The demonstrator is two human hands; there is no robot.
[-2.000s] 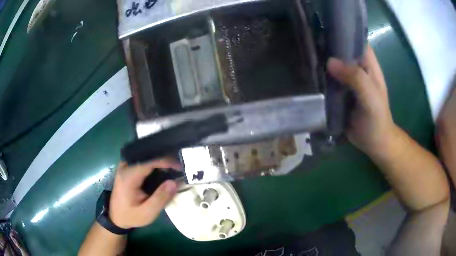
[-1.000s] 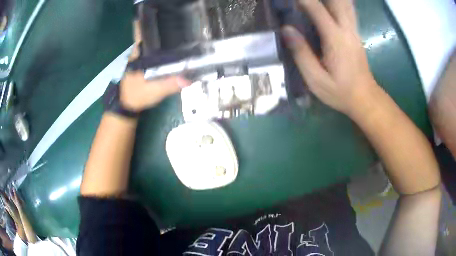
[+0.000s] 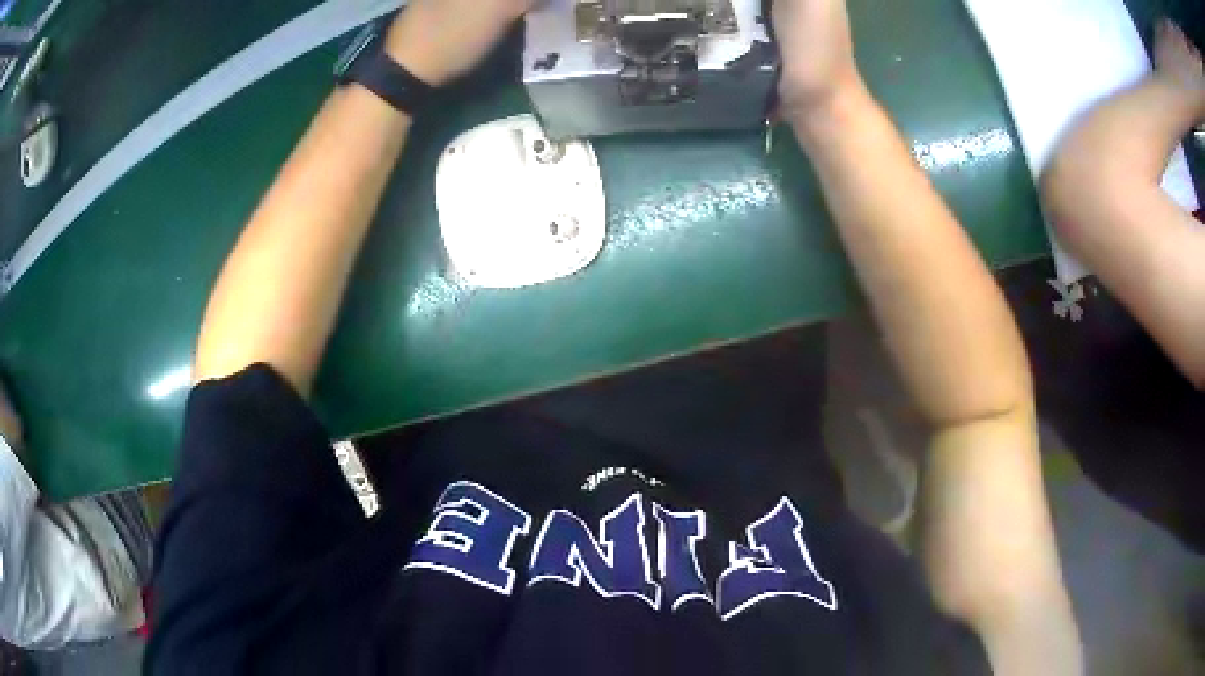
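A silver metal screw feeder stands at the top of the view, cut off by the picture's edge, with its bracket mechanism towards me. My left hand is at its left side and my right hand is at its right side. The fingers of both hands are mostly out of the picture, so their grip does not show. A white plastic housing with two round metal fittings lies on the green bench just in front of the feeder, to its left.
A pale grey strip curves across the green bench at left. A white sheet lies at right, with another person's bare arm over it. A small light object lies far left. Another person's clothing shows bottom left.
The view has tilted down towards my shirt, so feeder, hands and housing sit higher in the picture. The feeder was lifted and tilted above the housing earlier; my left hand has left the housing's edge.
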